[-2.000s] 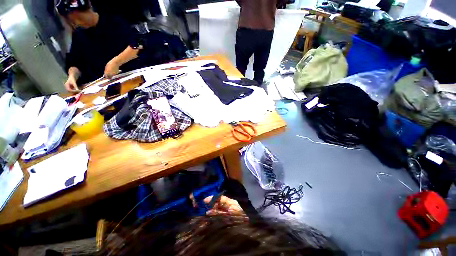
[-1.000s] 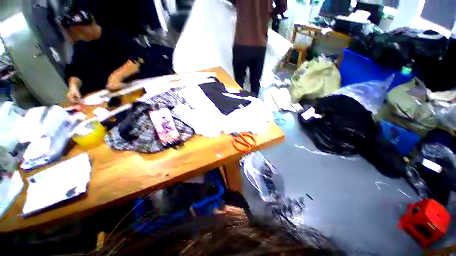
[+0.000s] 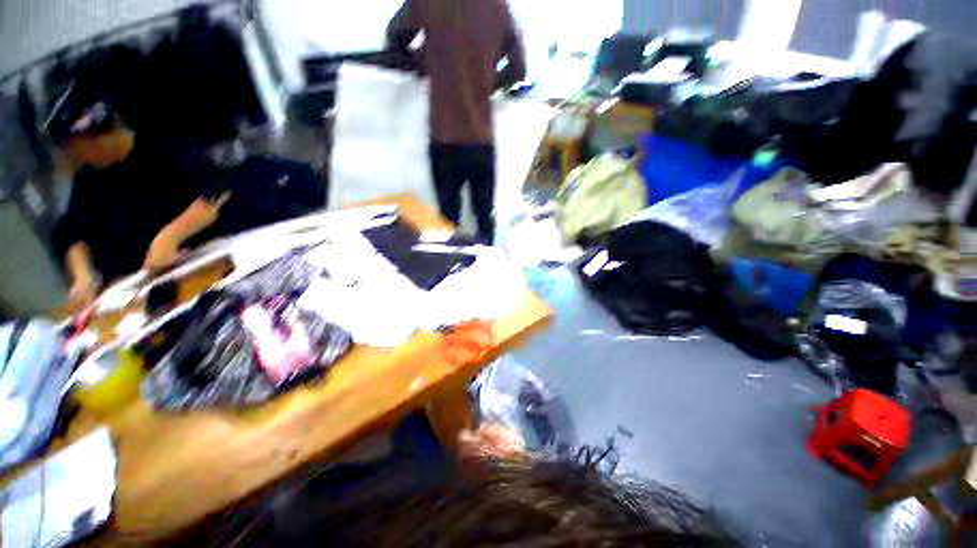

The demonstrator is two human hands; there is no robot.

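Note:
A small blurred skin-coloured patch shows beside the table leg, above the dark hair at the bottom; it looks like part of one of my hands, but which hand and what it holds cannot be told. Orange-handled scissors [image 3: 467, 341] lie near the table's [image 3: 257, 434] right corner. A crumpled plaid garment [image 3: 204, 369] bears a pinkish phone [image 3: 281, 340]. White fabric [image 3: 364, 294] lies beside it with a black piece [image 3: 412, 255] on top. Dark cords [image 3: 595, 456] show blurred on the floor, partly hidden by hair.
A yellow item [image 3: 109, 383] and papers [image 3: 59, 492] lie at left. A seated person [image 3: 139, 203] works across the table; another [image 3: 461, 86] stands behind near white sheets. Black bags [image 3: 648, 280], a plastic bag [image 3: 520, 401] and a red stool [image 3: 866, 434] are on the floor.
The view has turned right, so the table and people sit further left. The skin-coloured patch still shows at the bottom. The standing person's white sheet hangs differently.

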